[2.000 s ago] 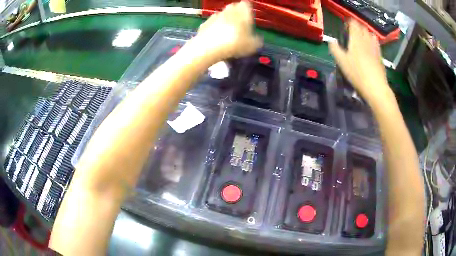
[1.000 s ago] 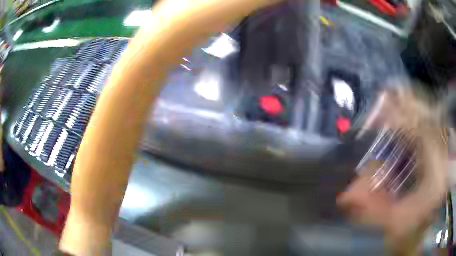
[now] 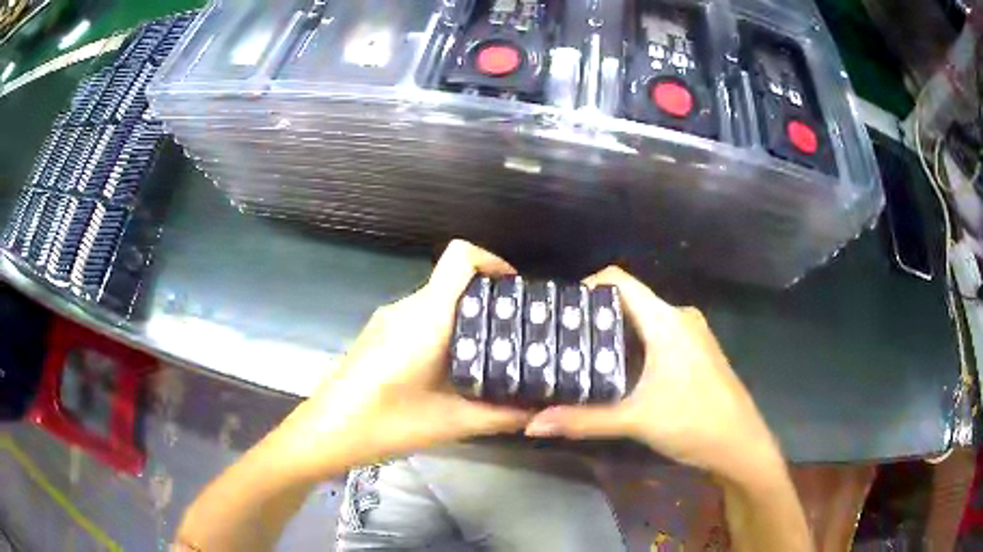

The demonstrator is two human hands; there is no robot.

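Observation:
My left hand and my right hand together hold a small batch of black slabs, side by side on edge, each showing two pale round spots. The batch is over the bench's front edge, above the wearer's lap. Beyond it stands a thick stack of clear blister trays. In the top tray lie black handsets with red discs at their near ends. A white paper scrap lies in a pocket without a handset.
Rows of stacked black units with pale stripes stand left of the trays. A dark smartphone lies on the bench at the right, near cables. A red stool is at lower left. The dark green bench has a curved front edge.
Both hands have come back from the far side of the trays to the front edge, now holding the batch of slabs. The view has tilted down, and the red trays have left it.

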